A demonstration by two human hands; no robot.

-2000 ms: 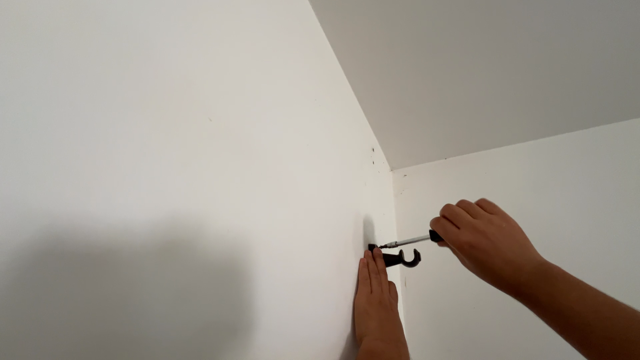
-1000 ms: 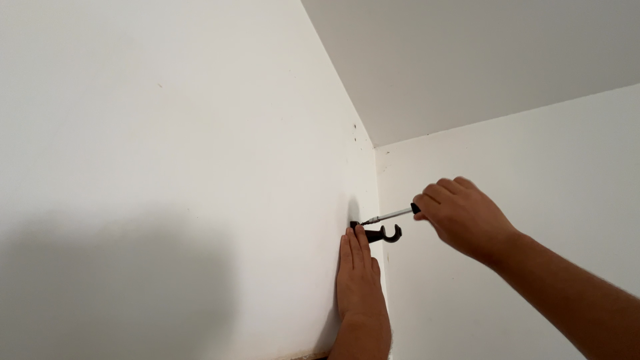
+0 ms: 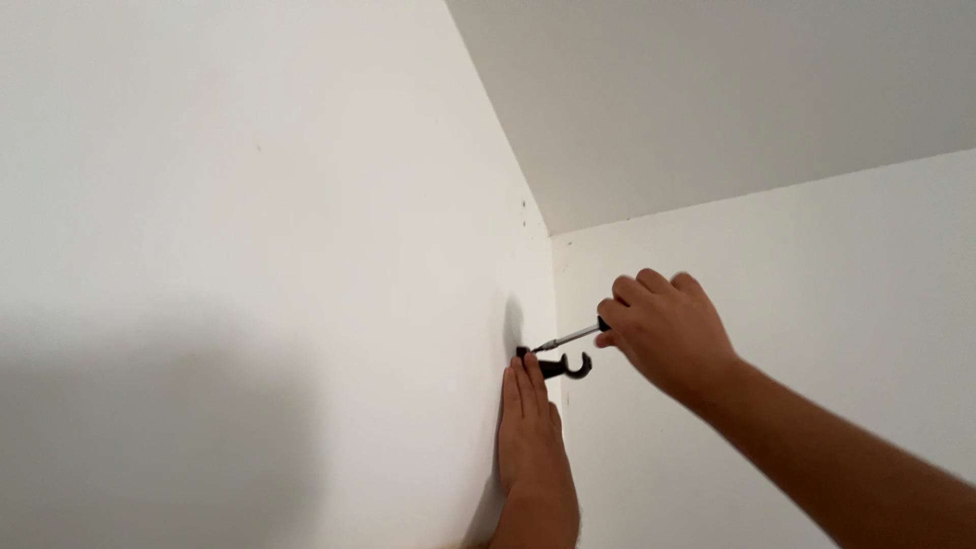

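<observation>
A black curtain rod bracket [image 3: 554, 369] with an open hook end sits against the left wall, close to the room's corner. My left hand [image 3: 531, 427] holds it there from below, fingers pointing up over its base. Closed around the black handle of a screwdriver [image 3: 573, 335] is my right hand [image 3: 665, 328], to the right of the bracket. The metal shaft slants down to the left, its tip at the upper part of the bracket's base. My fingers partly cover the base, and the screw itself cannot be made out.
The white left wall [image 3: 267, 229] meets the right wall [image 3: 801, 320] just beyond the bracket. Above both is the grey-looking ceiling [image 3: 686, 99]. Small dark holes or marks [image 3: 524, 213] show on the left wall above the bracket. A broad shadow falls at lower left.
The view has shifted somewhat. Both hands keep their places at the bracket and screwdriver, with no plain change of grip.
</observation>
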